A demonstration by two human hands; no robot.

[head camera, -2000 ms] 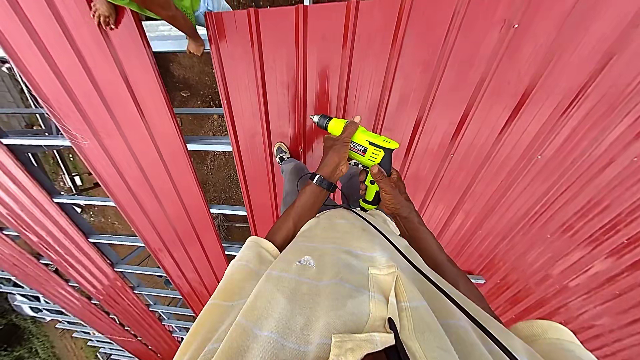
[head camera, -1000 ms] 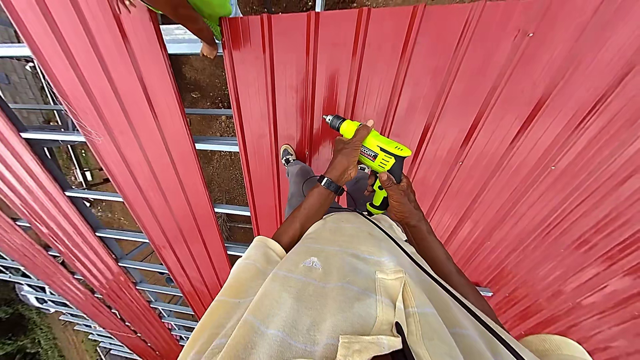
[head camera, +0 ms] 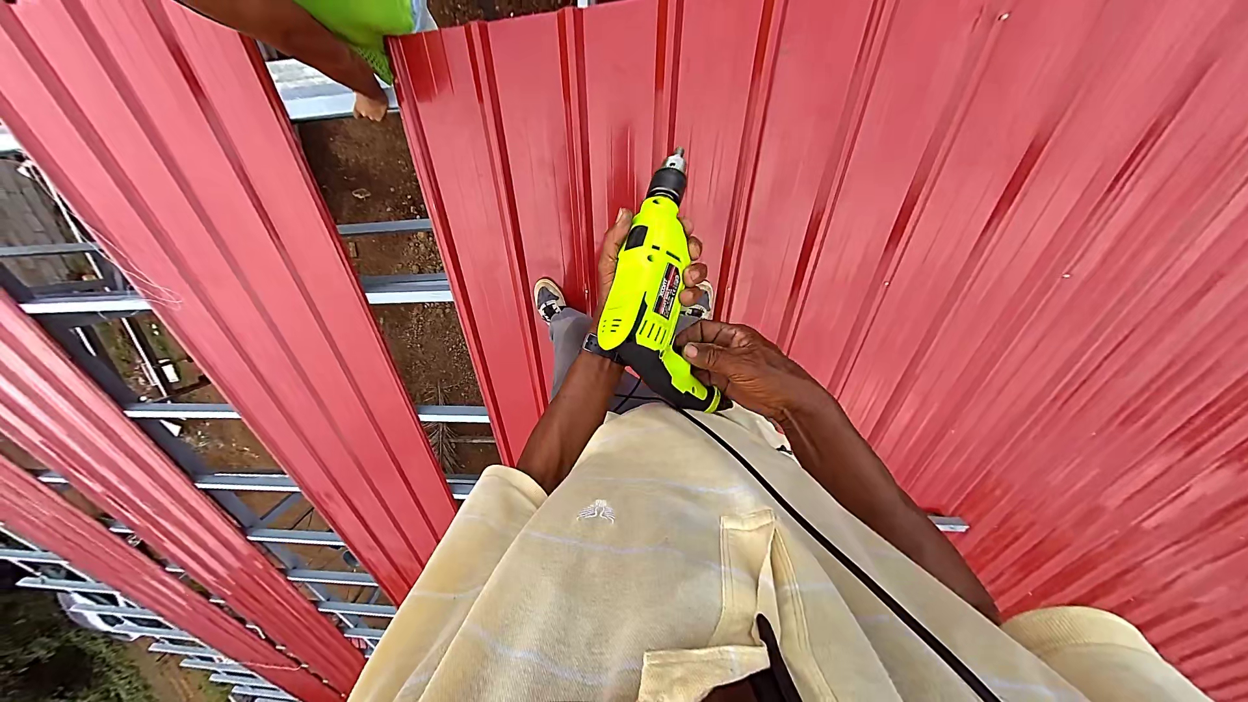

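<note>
A lime-green and black corded power drill (head camera: pixel 648 283) lies across my left hand (head camera: pixel 614 255), its chuck (head camera: pixel 670 175) pointing away from me. My left fingers wrap around the drill's body from beneath. At the drill's handle, my right hand (head camera: pixel 746 366) has its thumb and fingertips against the trigger side; how firmly they grip is hard to see. The black power cord (head camera: pixel 838 556) runs from the handle down over my beige shirt. Below the drill spread red ribbed metal roofing sheets (head camera: pixel 819 195), with my shoes on them.
To the left, a gap between roofing sheets shows steel purlins (head camera: pixel 405 290) and bare soil far below. More red sheets (head camera: pixel 224 263) lie left of that gap. Another person's arm (head camera: pixel 292 39), beside a green garment, reaches to a purlin at the upper left. Small screw heads dot the roofing.
The drill has turned from pointing left to pointing away from me. My left hand has shifted under its body, and my right hand has loosened from around the handle to its side.
</note>
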